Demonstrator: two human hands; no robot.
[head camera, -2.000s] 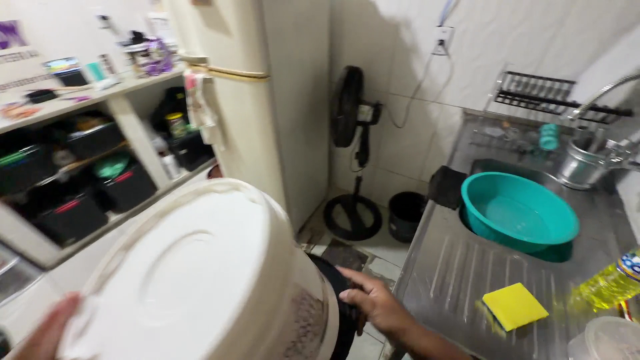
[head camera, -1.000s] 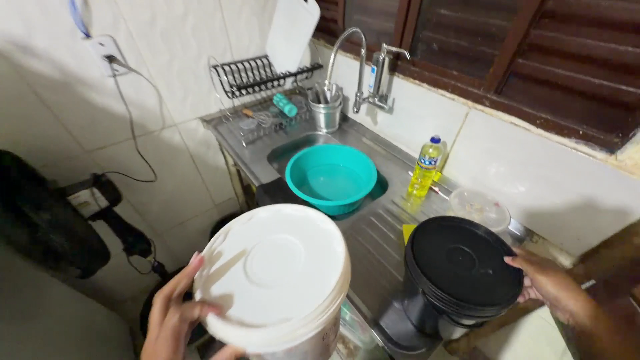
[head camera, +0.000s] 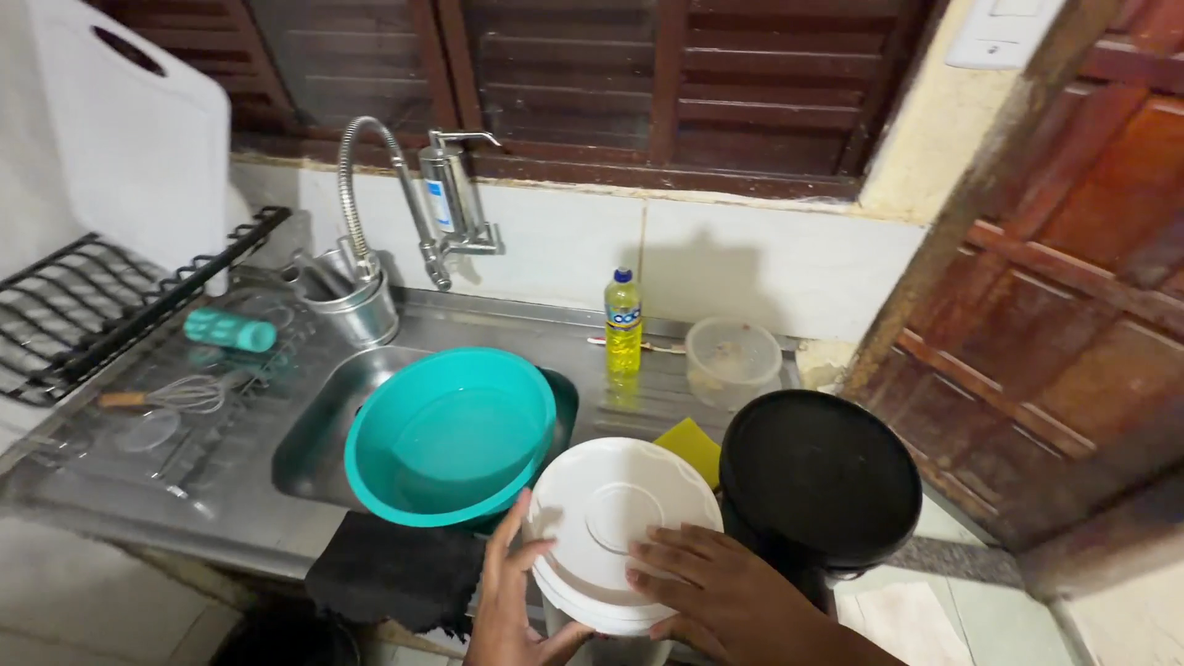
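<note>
A white-lidded plastic bucket (head camera: 601, 518) stands at the front edge of the steel sink counter, lower middle. My left hand (head camera: 513, 592) grips the left side of its lid rim. My right hand (head camera: 708, 583) lies with spread fingers on the right of the lid, its thumb at the rim. Just right of it is a bucket with a black lid (head camera: 819, 472), which neither hand holds. A yellow sponge or cloth (head camera: 689, 449) shows partly behind the two buckets. The lower part of the white-lidded bucket is mostly hidden by my hands.
A teal basin (head camera: 453, 435) holding liquid sits over the sink bowl. Behind are a dish soap bottle (head camera: 623, 324), a clear round container (head camera: 733, 361), a faucet (head camera: 347, 185) and a metal utensil pot (head camera: 351, 310). A black cloth (head camera: 393, 573) hangs over the front edge; a dish rack (head camera: 92, 305) stands left.
My right hand has let go of the black-lidded bucket and moved onto the white lid. The white-lidded bucket, earlier held away from the sink, is now at the counter's front. The view has swung right.
</note>
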